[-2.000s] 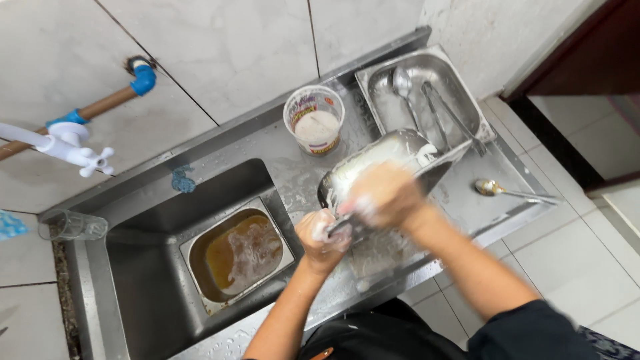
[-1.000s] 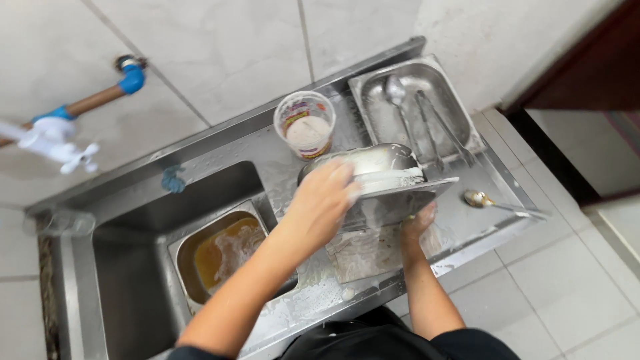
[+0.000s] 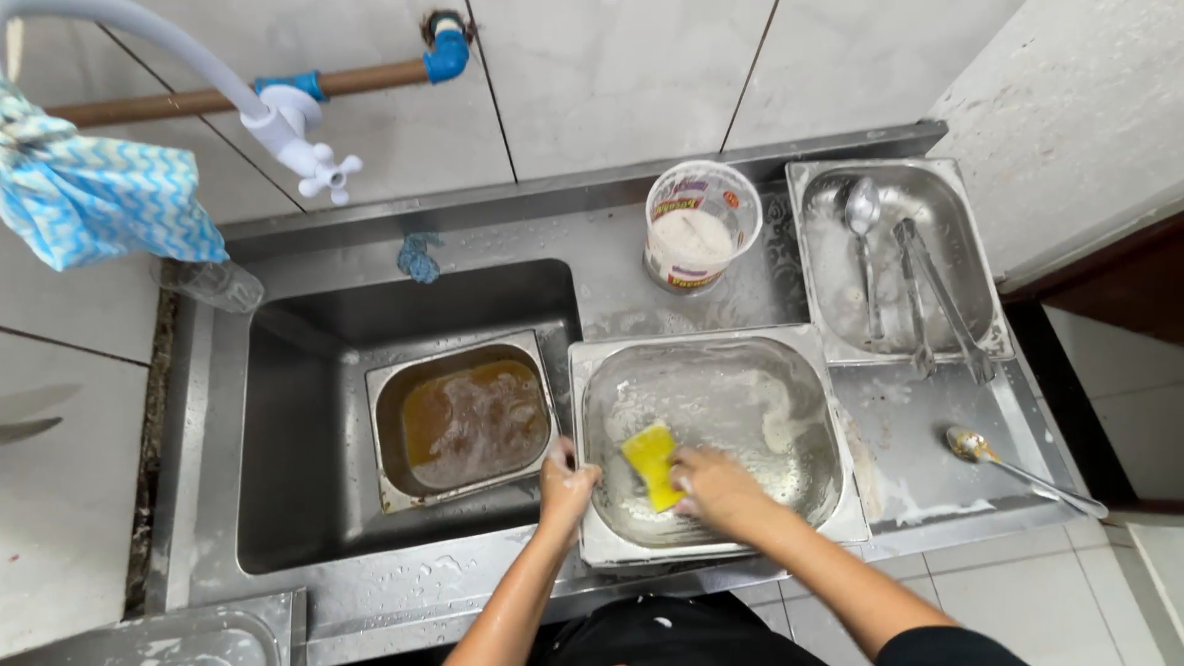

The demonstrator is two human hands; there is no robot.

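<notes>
A soapy rectangular stainless steel pan (image 3: 712, 398) lies face up on the counter, just right of the sink basin. My left hand (image 3: 566, 486) grips its left rim. My right hand (image 3: 726, 490) presses a yellow sponge (image 3: 653, 462) against the inside bottom of the pan. In the sink, a smaller steel pan (image 3: 462, 495) holds brown, foamy liquid. Behind the large pan stands a clear plastic tub (image 3: 703, 176) with whitish contents. At the right, another steel pan (image 3: 982, 268) holds a spoon (image 3: 863, 208) and metal tongs (image 3: 943, 291).
A dirty spoon (image 3: 971, 444) lies at the counter's right end. A blue scouring pad (image 3: 419, 257) sits behind the basin (image 3: 296, 444). A white tap (image 3: 296, 139), a hanging patterned cloth (image 3: 111, 199) and a clear glass (image 3: 217, 282) are at the left. Part of a steel tray (image 3: 213, 638) shows lower left.
The large pan, tilted up a second ago, now lies flat with its inside facing up. My left hand has moved to its left rim, and my right hand is inside it with the sponge.
</notes>
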